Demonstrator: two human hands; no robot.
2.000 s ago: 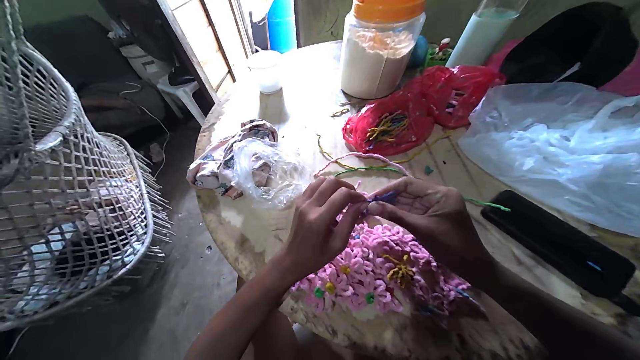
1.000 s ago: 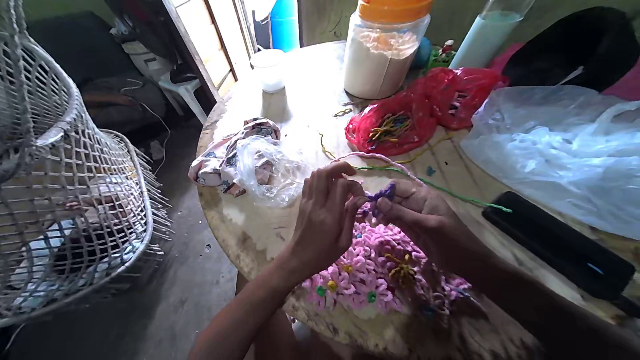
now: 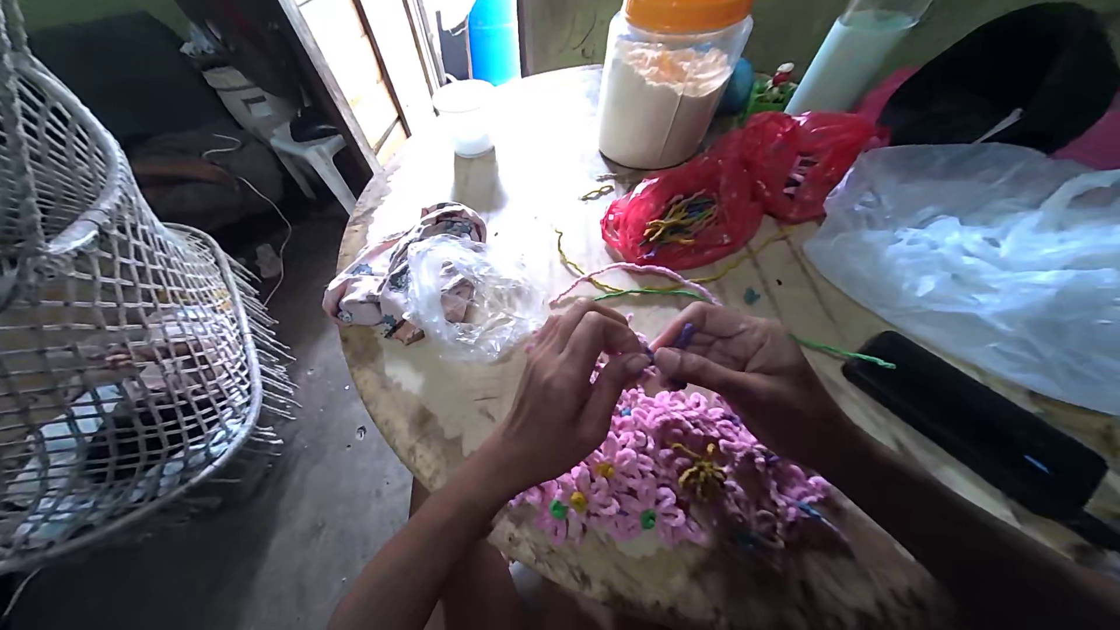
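Note:
My left hand (image 3: 569,385) and my right hand (image 3: 735,359) meet over the near part of a round wooden table, fingertips almost touching. Both pinch a small piece of purple yarn work (image 3: 684,336), mostly covered by the fingers. Below them lies a heap of pink yarn flowers (image 3: 647,464) with yellow and green centres and a brown yarn piece (image 3: 702,471) on top. Beyond the hands a pink yarn strand (image 3: 626,267) curves across the table. A green strand (image 3: 844,352) runs from behind the right hand to a black case-like object (image 3: 976,424).
A red plastic bag (image 3: 691,210) holds yarn pieces near an orange-lidded jar (image 3: 669,87). Clear plastic (image 3: 477,302) and patterned cloth (image 3: 367,280) lie at the left, a white translucent bag (image 3: 989,262) at the right. A woven hanging chair (image 3: 131,350) stands left of the table.
The fingers have shifted slightly around the purple yarn piece, which showed more openly between them one second ago. Both hands stay above the pink flowers.

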